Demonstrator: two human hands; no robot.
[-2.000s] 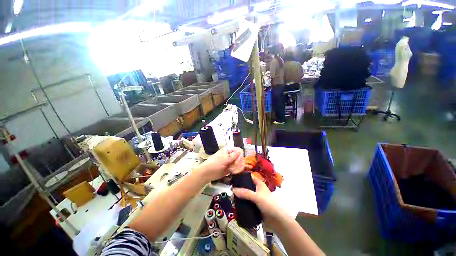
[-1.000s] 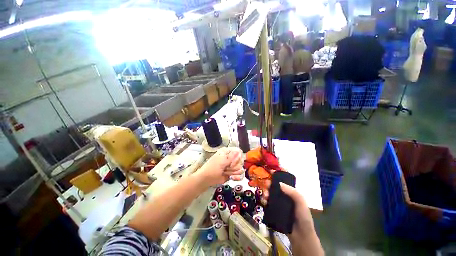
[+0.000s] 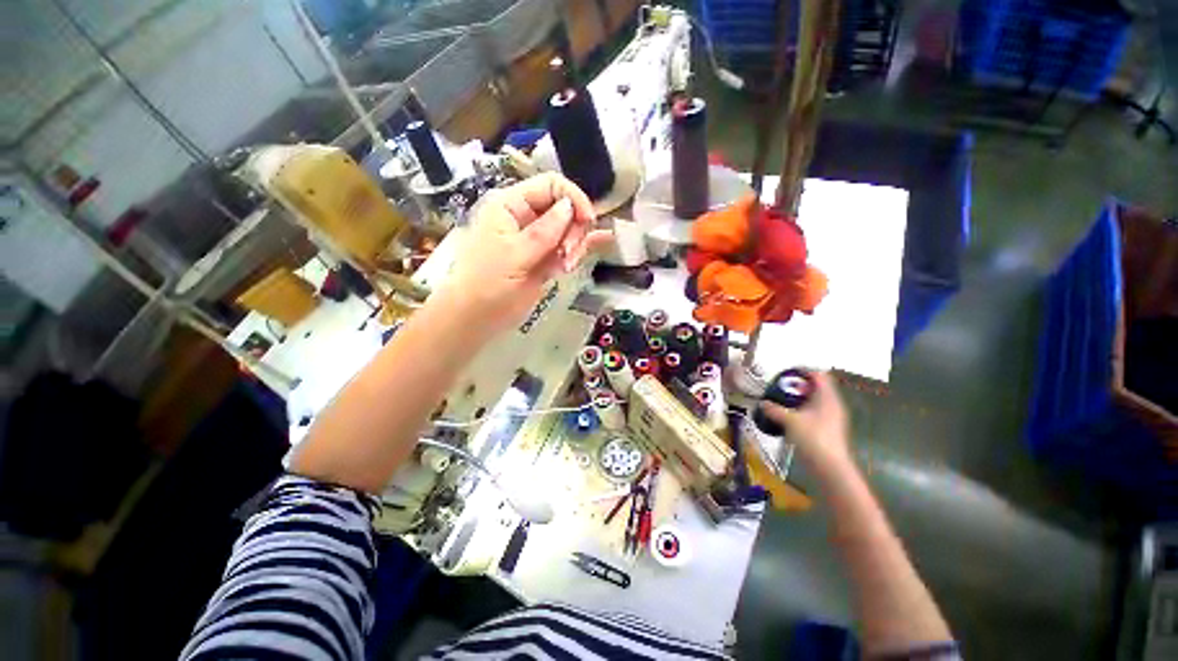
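My left hand (image 3: 530, 245) is raised over the cream sewing machine (image 3: 527, 338) with "brother" lettering. Its thumb and fingertips are pinched together; I cannot see any thread between them. My right hand (image 3: 822, 420) grips a dark thread cone (image 3: 791, 386) at the table's right edge. The cone's end faces me and the hand covers part of it. A cluster of small thread spools (image 3: 620, 368) stands between the hands, beside a cream box (image 3: 682, 433).
Two dark cones stand behind, one black (image 3: 581, 142) and one purplish (image 3: 690, 162). Orange-red artificial flowers (image 3: 756, 271) hang by upright rods (image 3: 804, 110). Red-handled tools (image 3: 640, 510), black snips (image 3: 601, 571) and a white spool (image 3: 668, 546) lie in front. A blue bin (image 3: 1079, 336) stands right.
The view has tilted down. My right hand has moved out to the table's right edge, and its dark cone now shows end-on. My left hand stays raised with pinched fingers.
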